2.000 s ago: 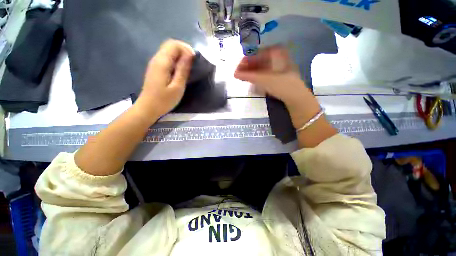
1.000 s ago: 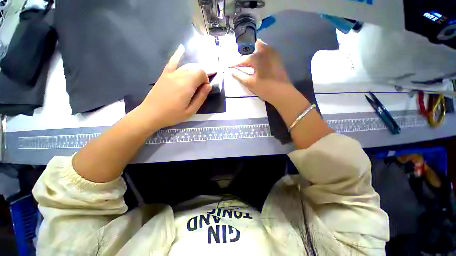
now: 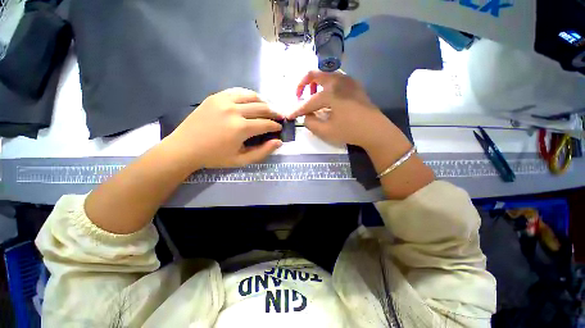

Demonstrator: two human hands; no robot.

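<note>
A small dark grey cloth piece (image 3: 288, 131) lies in front of the needle area, its right end folded or turned. My left hand (image 3: 234, 128) is on it, fingers pressing its edge, and covers most of it. My right hand (image 3: 337, 109) touches the same end with its fingertips; a small pale bit shows between the fingers, hard to make out. The sewing machine's presser foot area (image 3: 292, 32) is behind both hands in bright light. A large dark grey panel (image 3: 160, 57) lies left of the needle. Another dark grey piece (image 3: 391, 48) runs under my right forearm.
Folded dark grey pieces (image 3: 32, 70) are at the table's far left. Teal snips (image 3: 494, 155) and red and yellow loops (image 3: 559, 152) lie at the right. The ruled grey strip (image 3: 276, 172) runs along the front edge. Blue crates stand below on the left (image 3: 22, 282) and right (image 3: 555, 214).
My left hand has moved slightly down, its index finger now lowered beside the others. My right hand has come down to the small piece's end. The piece's right end now looks turned over.
</note>
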